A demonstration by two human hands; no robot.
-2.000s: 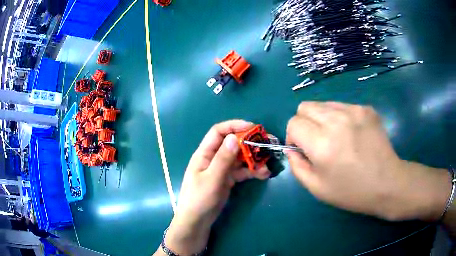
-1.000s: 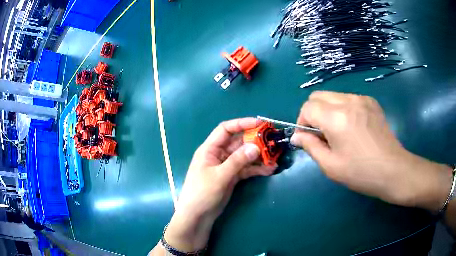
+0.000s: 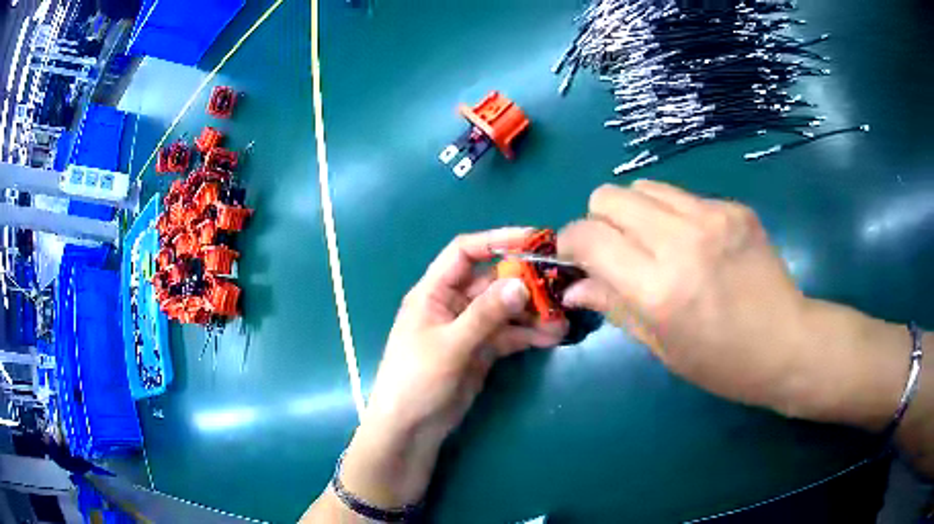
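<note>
My left hand (image 3: 451, 328) holds an orange connector housing (image 3: 541, 292) between thumb and fingers at the centre of the view. My right hand (image 3: 686, 292) is at the housing's right side, its fingertips close together on a thin light-coloured wire (image 3: 535, 258) that crosses the housing's upper part. The fingertips hide the wire's right end and much of the housing's dark core. Whether the wire's end is inside the housing cannot be told.
One connector with two silver lugs (image 3: 496, 125) lies beyond my hands. A wire pile (image 3: 707, 72) lies upper right. At left are a heap of orange wired connectors (image 3: 200, 251), a light-blue tray (image 3: 154, 381) and deep-blue bins (image 3: 94, 353). Yellow lines mark the green tabletop (image 3: 277, 450).
My right hand has moved left, against the housing. The housing has turned in my left hand, and the wire now lies across its upper part.
</note>
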